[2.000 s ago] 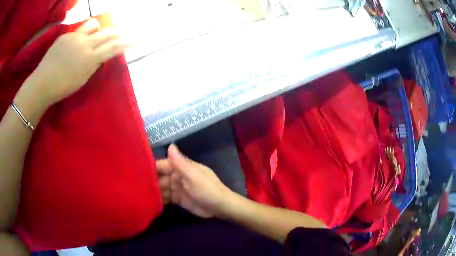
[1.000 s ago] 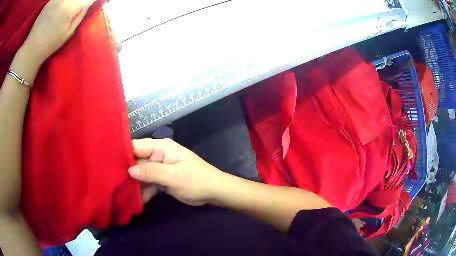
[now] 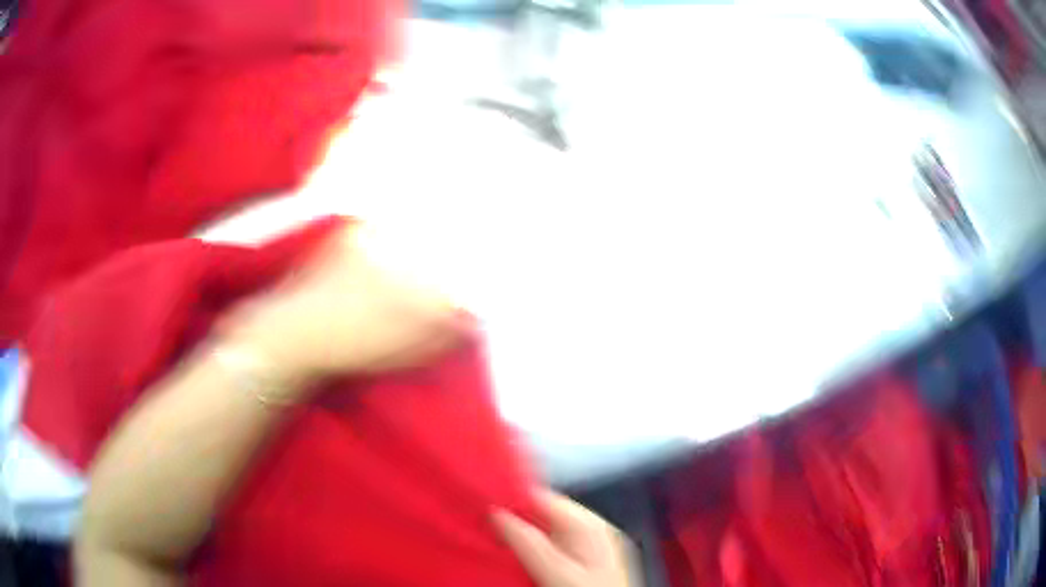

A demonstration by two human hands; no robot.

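The frame is blurred and the table is overexposed. A red cloth piece (image 3: 379, 493) hangs over the front edge of the white sewing table (image 3: 711, 287). My left hand (image 3: 356, 304) lies on the upper part of this cloth, its fingers at the cloth's right edge, gripping it there. My right hand (image 3: 568, 545) is at the bottom of the frame, partly cut off, with its fingers on the lower right edge of the same cloth. Whether its fingers pinch the cloth is too blurred to tell.
A large heap of red cloth (image 3: 172, 126) lies at the upper left. Blurred grey machine parts (image 3: 533, 69) show at the top centre. More red pieces (image 3: 826, 493) lie below the table's front edge at the right, beside a blue crate edge (image 3: 1006, 459).
The view has shifted, showing more table and the cloth heap at the upper left. Both hands and the held cloth now appear lower and farther right in the picture.
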